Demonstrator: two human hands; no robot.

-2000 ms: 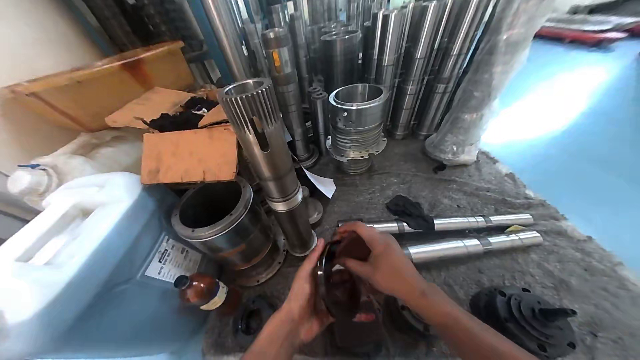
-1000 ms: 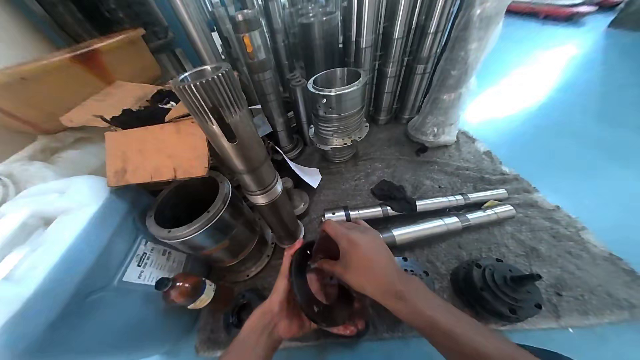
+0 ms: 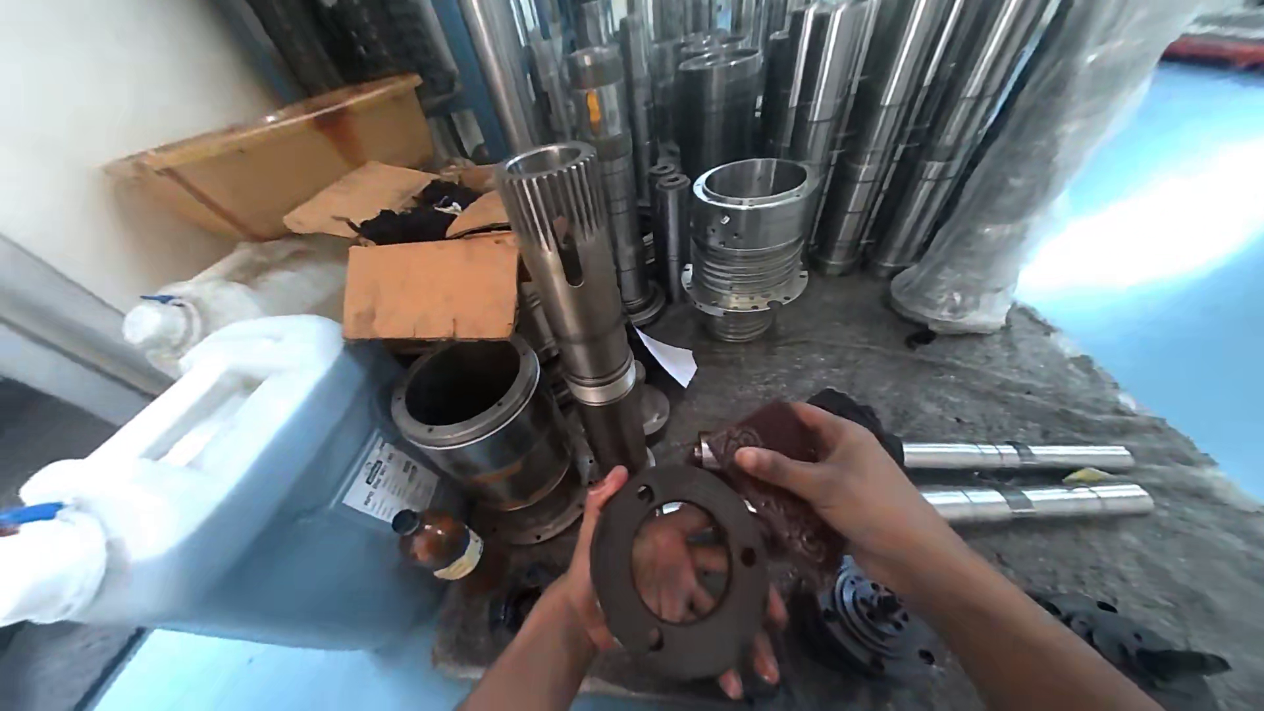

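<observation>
My left hand [image 3: 671, 578] holds a dark flanged ring [image 3: 617, 583] from behind and below, tilted up toward me; the palm shows through its round opening. Several small holes pierce the ring's face. To its right, my right hand [image 3: 839, 474] pinches a reddish-brown sheet [image 3: 765, 430] with a raised pattern, its material unclear. Behind the ring stands a splined metal shaft [image 3: 568, 267]. Two bright metal shafts [image 3: 1037, 502] lie to the right, beyond my right hand. Under my right forearm sits a dark round flanged part [image 3: 869, 617].
A blue-white jerrycan [image 3: 276, 494] and a brown bottle [image 3: 439, 545] stand at left, near an open metal cylinder [image 3: 474, 425] and a cardboard box [image 3: 430, 291]. A ribbed metal sleeve [image 3: 752, 232] stands behind. Another dark flanged part [image 3: 1126, 642] lies at lower right on the grey mat [image 3: 1086, 395].
My right hand has moved off the ring and now shows the brown sheet beside it. The ring has turned, so its flat face and opening face me.
</observation>
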